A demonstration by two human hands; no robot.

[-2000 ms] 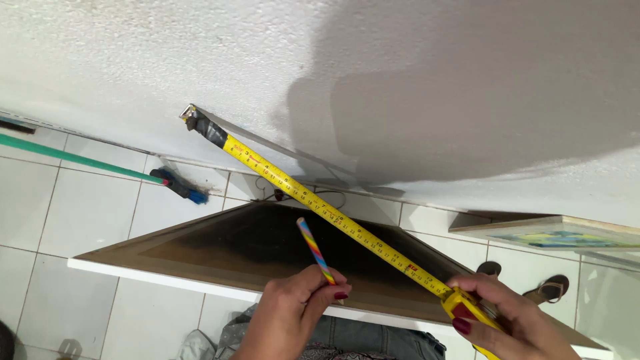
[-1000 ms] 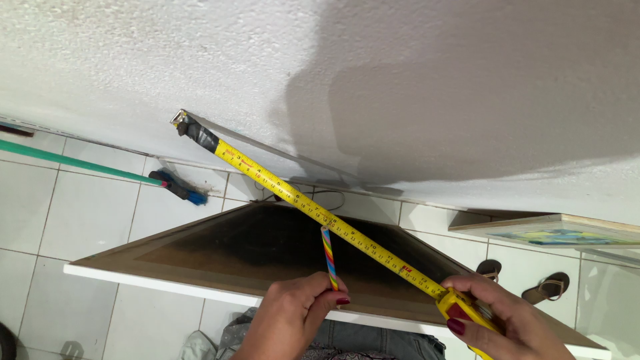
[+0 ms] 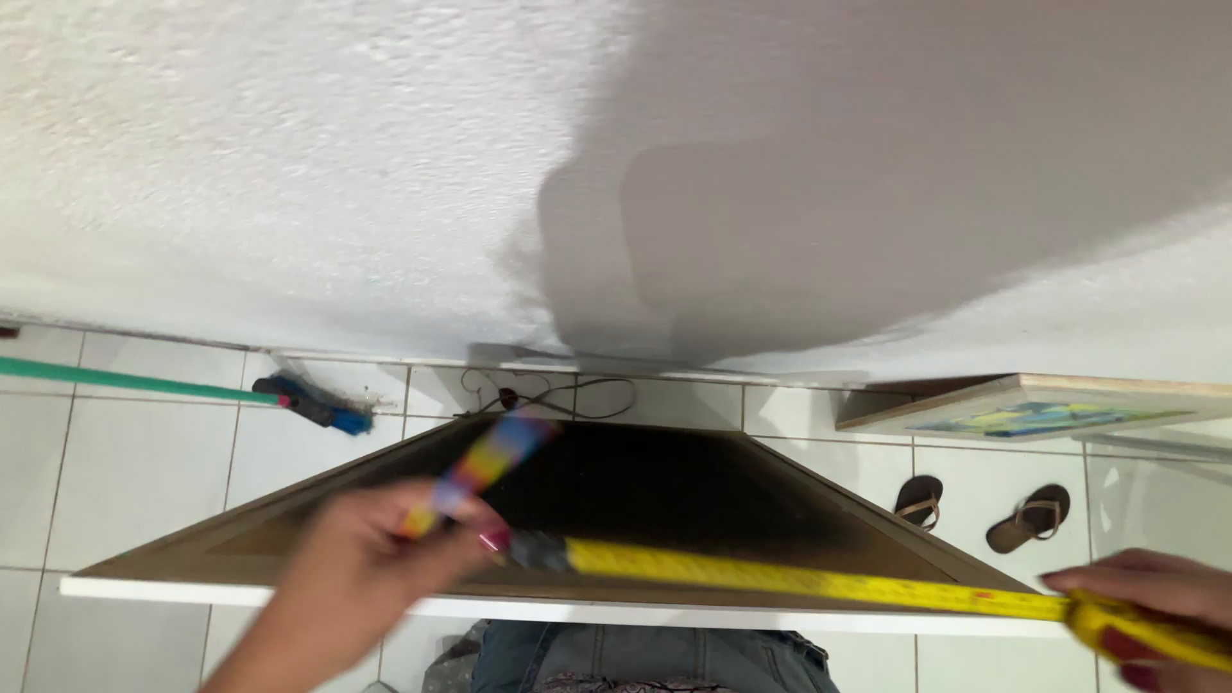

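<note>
My left hand (image 3: 385,558) holds a multicolored pencil (image 3: 491,462), blurred, slanting up and to the right. Its fingertips are at the black-taped end of a yellow measuring tape blade (image 3: 770,577). At the lower right, my right hand (image 3: 1145,616) grips the yellow tape measure case (image 3: 1145,635). The blade stretches between both hands, just over the white edge of a panel (image 3: 674,613) whose dark brown inner face leans away below. Whether the left fingers pinch the tape's end or only touch it is hard to tell through the blur.
A textured white wall (image 3: 289,173) rises ahead, with shadows on it. On the tiled floor are a broom (image 3: 318,404) with a green handle, a thin cord (image 3: 597,390) and a pair of flip-flops (image 3: 1030,518). A painted panel (image 3: 1059,416) leans at the right.
The tape's taped end was at the upper left against the wall; now it is down beside my left hand. My right hand has moved right. The pencil tip no longer meets the blade.
</note>
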